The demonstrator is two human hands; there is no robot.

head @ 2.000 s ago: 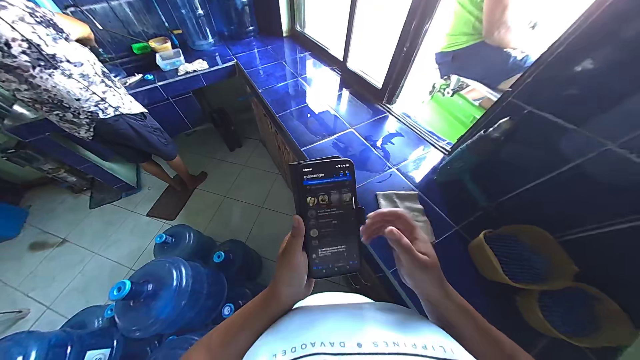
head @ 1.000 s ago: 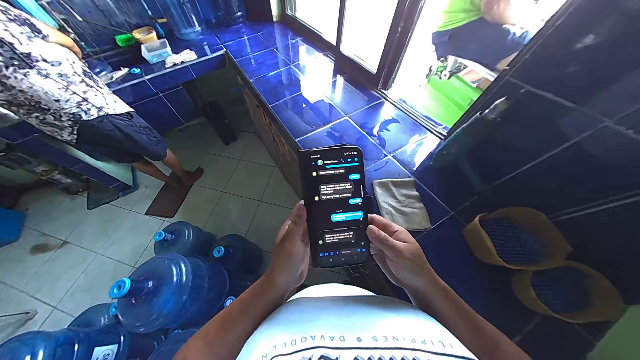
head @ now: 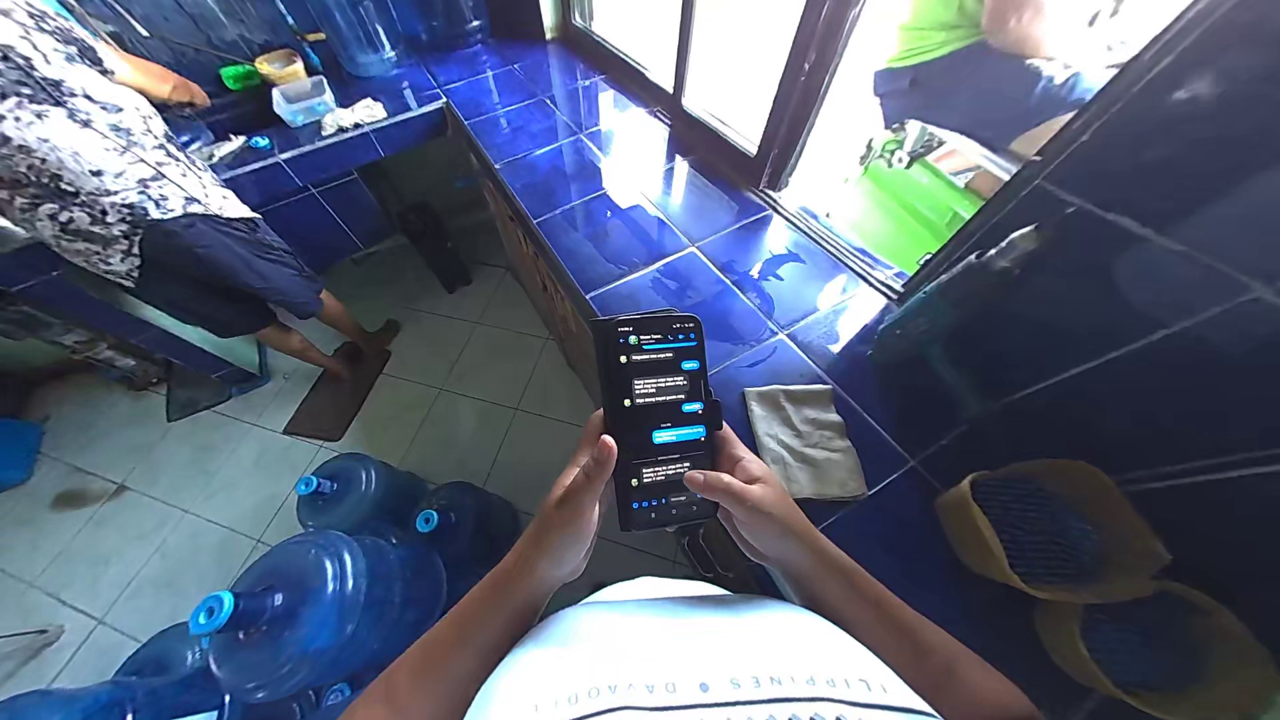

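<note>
A smartphone in a dark flip case (head: 660, 425) is upright in front of my body, its lit screen showing a chat. My left hand (head: 578, 500) grips the phone's lower left edge, thumb along the side. Around the lower right edge is my right hand (head: 750, 495), its thumb over the bottom part of the screen. A folded grey-beige cloth (head: 805, 440) lies on the blue tiled counter (head: 640, 220), just right of the phone.
Several blue water jugs (head: 310, 610) stand on the tiled floor at lower left. A person (head: 120, 150) stands by the far counter, near a plastic tub (head: 303, 100). Another person (head: 960, 70) is outside the window. Two yellow woven baskets (head: 955, 510) are at right.
Two seconds ago my right hand was apart from the phone with fingers raised; now it holds the phone's side. The screen has changed from a list to a chat.
</note>
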